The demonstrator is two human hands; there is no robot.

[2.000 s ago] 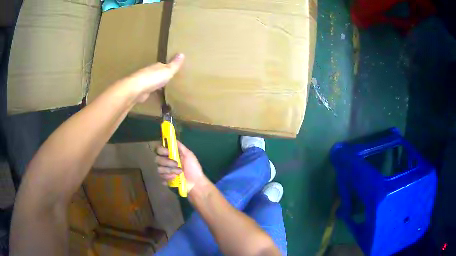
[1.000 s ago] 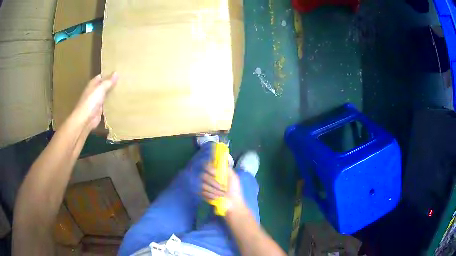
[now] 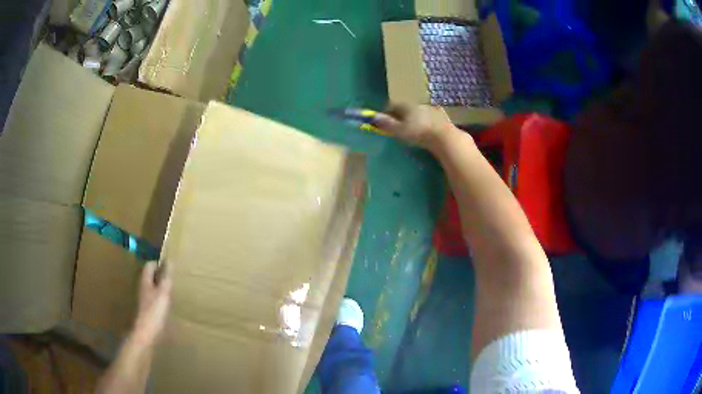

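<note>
The large brown carton (image 3: 254,223) stands at the left with its outer flaps folded apart. Teal housings (image 3: 115,233) show through a narrow gap between its inner flaps. My left hand (image 3: 154,296) holds the near inner edge of the right flap. My right hand (image 3: 416,125) is stretched out beyond the carton's right side. It is closed on the yellow utility knife (image 3: 369,119), whose dark tip points left over the green floor. The knife does not touch the carton.
An open carton of small silver-purple pieces (image 3: 458,65) lies at the upper right, beside a red stool (image 3: 539,165). A person's dark shape (image 3: 639,131) is at the right. Another carton holds grey-brown cups (image 3: 127,35) at the upper left. Blue plastic (image 3: 670,350) is at the lower right.
My right hand has swung from over my legs up and out to the right with the knife. My left hand stays on the flap edge. The view has shifted, bringing more cartons in.
</note>
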